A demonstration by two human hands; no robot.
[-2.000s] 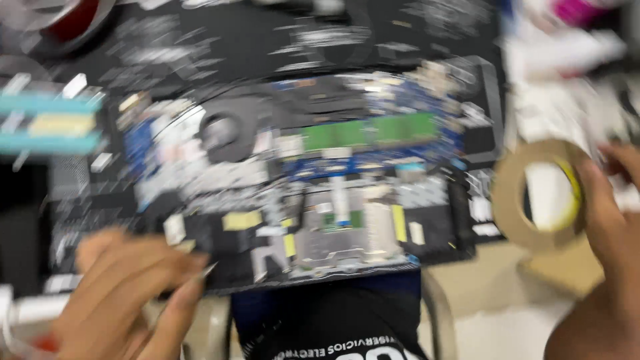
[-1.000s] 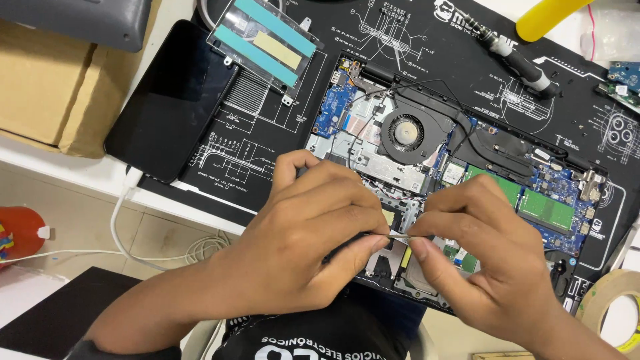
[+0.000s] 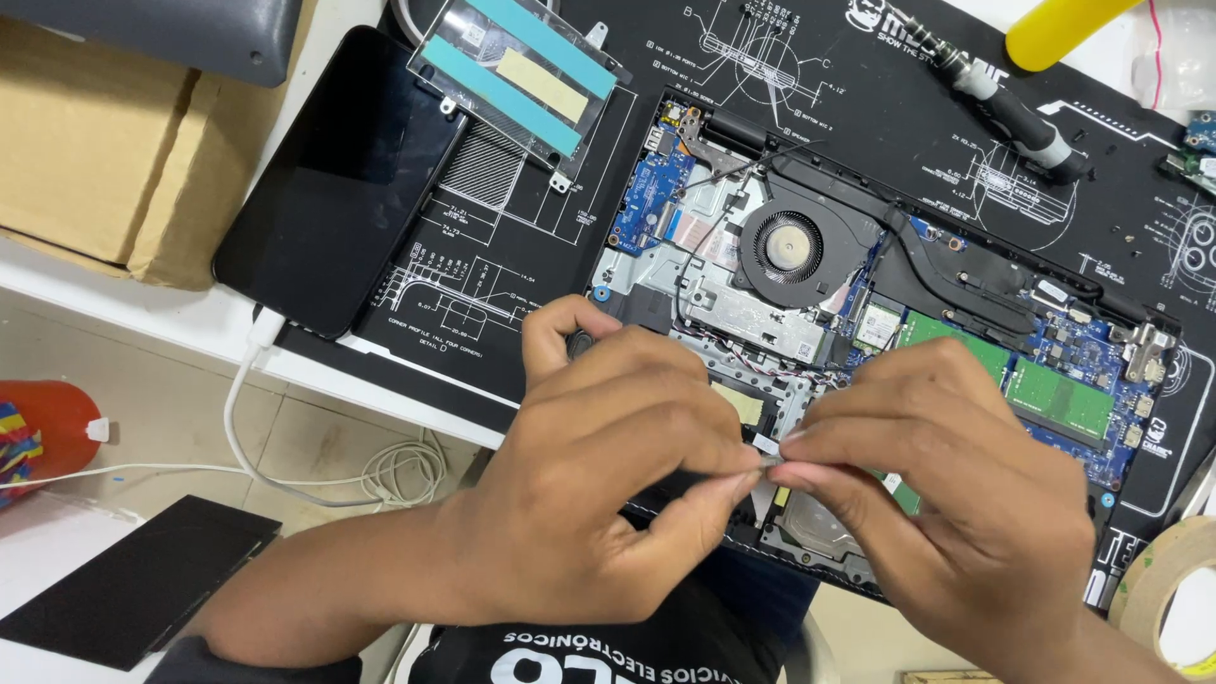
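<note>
An opened laptop base (image 3: 750,328) lies on a black printed work mat (image 3: 560,237), its fan (image 3: 787,245) and green memory modules (image 3: 1059,394) exposed. Over its front half, my left hand (image 3: 617,465) and my right hand (image 3: 936,484) meet fingertip to fingertip. Pinched between both thumbs and forefingers is a small thin piece (image 3: 768,462), pale or grey; its kind cannot be told. The fingers cover part of the palm-rest area beneath, where a metal-cased drive (image 3: 817,522) partly shows.
A black phone or tablet (image 3: 332,190) with a white cable (image 3: 233,408) and a clear plate with teal strips (image 3: 513,76) lie left. A cardboard box (image 3: 95,142) stands far left. Behind are a screwdriver (image 3: 1007,109) and a yellow cylinder (image 3: 1064,28). A tape roll (image 3: 1145,589) is at right.
Two seconds ago my hands were apart, the right at the tape roll; by one second ago they had met over the laptop. Since then they have stayed together there. The view has shifted.
</note>
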